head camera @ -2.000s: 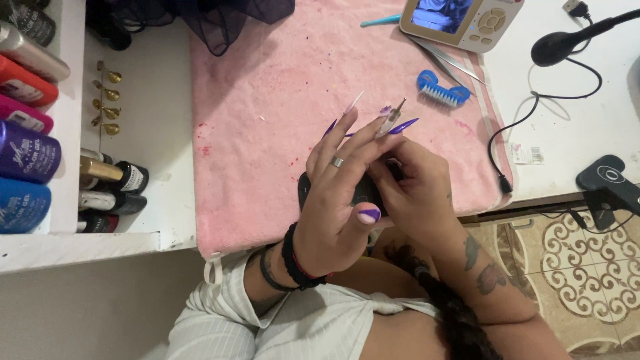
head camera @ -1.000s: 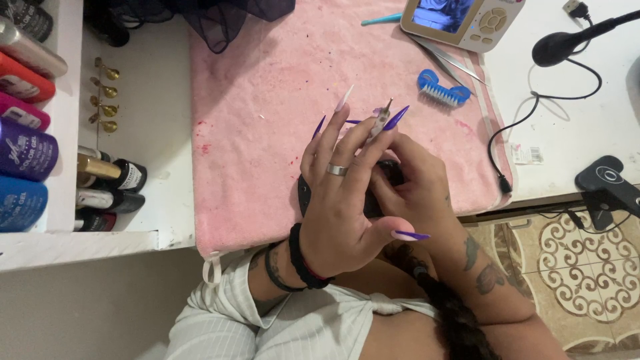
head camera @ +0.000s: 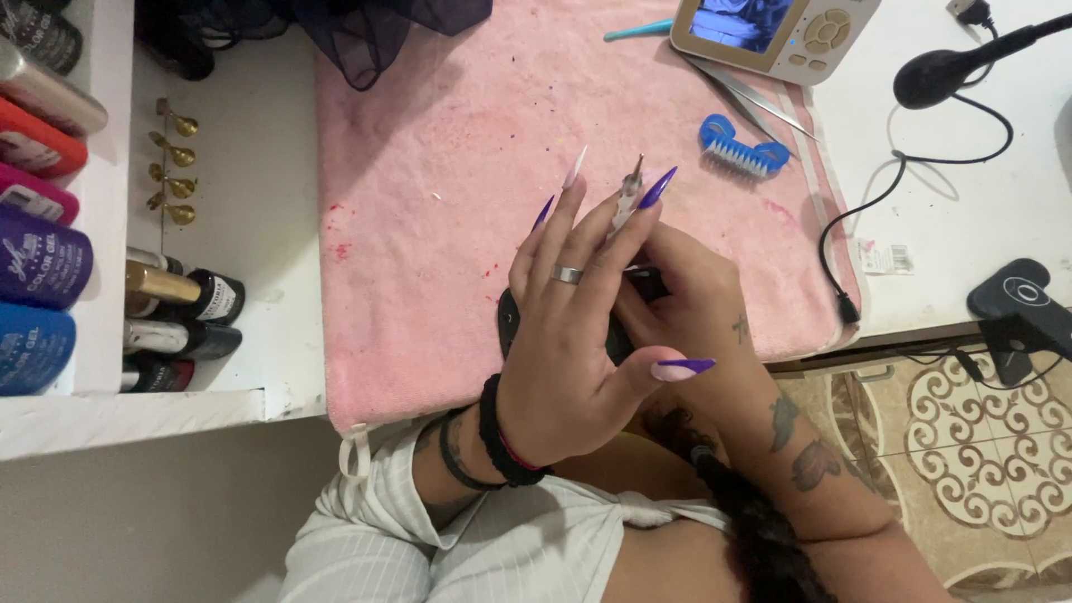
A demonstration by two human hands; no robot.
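My left hand (head camera: 569, 335) is palm down over a pink towel (head camera: 419, 184), its fingers spread and the thumb pointing right. It has long pointed nails, purple, white and decorated, a silver ring (head camera: 567, 274) and a black wristband (head camera: 501, 435). A thin metallic tip (head camera: 640, 162) shows at the decorated middle nail; whether it belongs to the nail or a tool is unclear. My right hand (head camera: 699, 310) is curled behind the left, its fingertips mostly hidden. A dark object (head camera: 507, 318), largely covered, lies under the left hand; whether the right hand grips it cannot be told.
Nail polish bottles (head camera: 38, 260) line a white shelf at left, with more bottles (head camera: 184, 293) beside it. Dark sheer fabric (head camera: 377, 33) lies at the top. A blue nail brush (head camera: 743, 151), metal tweezers (head camera: 754, 100), a small monitor (head camera: 779, 38) and a black cable (head camera: 904, 159) are at right.
Since two seconds ago, my left hand has turned slightly and its thumb has swung out to the right. The right hand has stayed about where it was, behind it.
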